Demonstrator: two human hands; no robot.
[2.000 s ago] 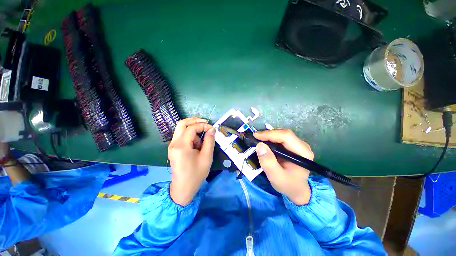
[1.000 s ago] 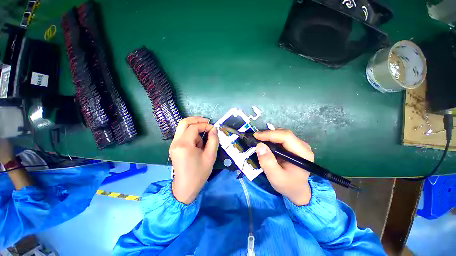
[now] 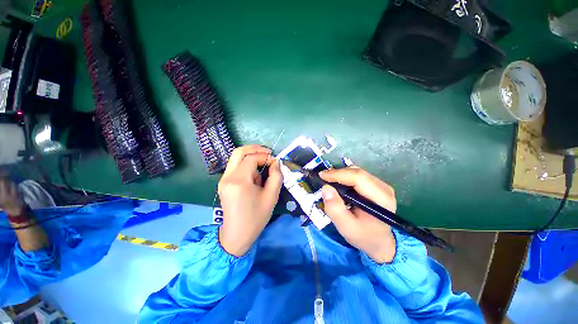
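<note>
A white display module panel [image 3: 312, 207] with dark rectangles lies tilted at the bench's near edge, between my hands. White hooked flex tails [image 3: 329, 144] stick out on its far right side. My left hand [image 3: 248, 190] is at the panel's left corner, thumb and forefinger pinched on a thin strand of solder wire [image 3: 277, 139]. My right hand [image 3: 358, 205] holds the black soldering iron [image 3: 396, 220] like a pen, its tip end over the panel's upper part near my left fingertips. The exact contact of tip and wire is too small to tell.
Ridged black-and-red component strips [image 3: 198, 107] lie at left. A black fan [image 3: 431, 47], a clear tape roll [image 3: 509, 93] and a wooden board [image 3: 539, 166] are at right. Black equipment [image 3: 47, 88] stands far left, with another person's hand [image 3: 11, 197] below it.
The view has shifted slightly. The thin wire now shows sticking up beyond my left fingertips. Both hands keep nearly the same hold, and the other person's arm at left has moved.
</note>
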